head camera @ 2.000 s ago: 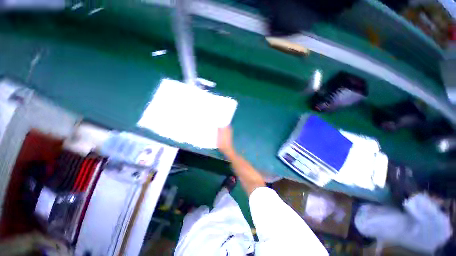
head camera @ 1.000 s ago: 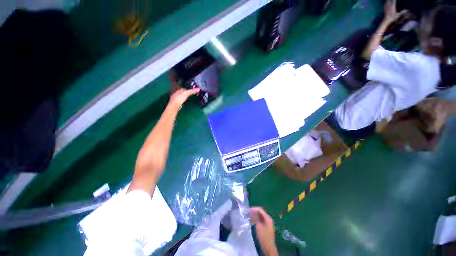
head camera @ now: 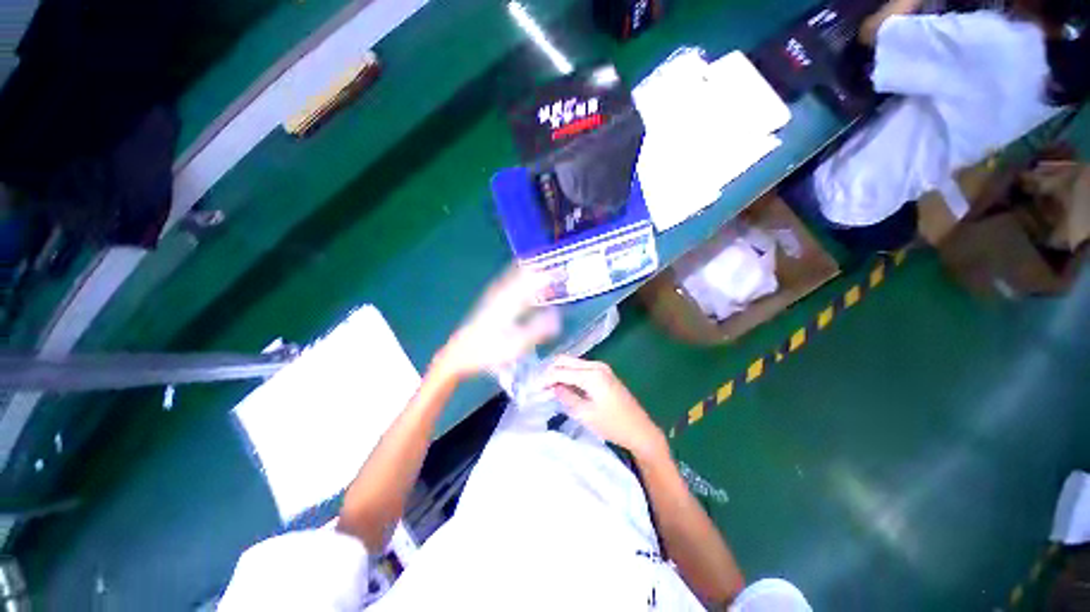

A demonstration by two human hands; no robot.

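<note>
A black product box with white and red print (head camera: 579, 117) stands on the blue platform of the bench scale (head camera: 516, 219). Clear crinkly shrink film (head camera: 522, 375) hangs between my hands, close to my body at the bench edge. My right hand (head camera: 594, 398) has its fingers closed on the film. My left hand (head camera: 508, 329) is blurred, just in front of the scale and above the film; its grip cannot be told. A bright white flat stack (head camera: 329, 412) lies on the bench to the left, beside my left forearm.
White sheets (head camera: 705, 132) lie right of the scale. An open brown carton (head camera: 783, 299) holds white material below the bench edge. A coworker in white (head camera: 944, 96) is at the upper right by black boxes. A metal post (head camera: 144, 368) meets the bench at left. Yellow-black tape (head camera: 777, 359) marks the floor.
The black box has gone from behind the scale onto its platform. My left hand has let go of the box and come back towards my right hand and the film.
</note>
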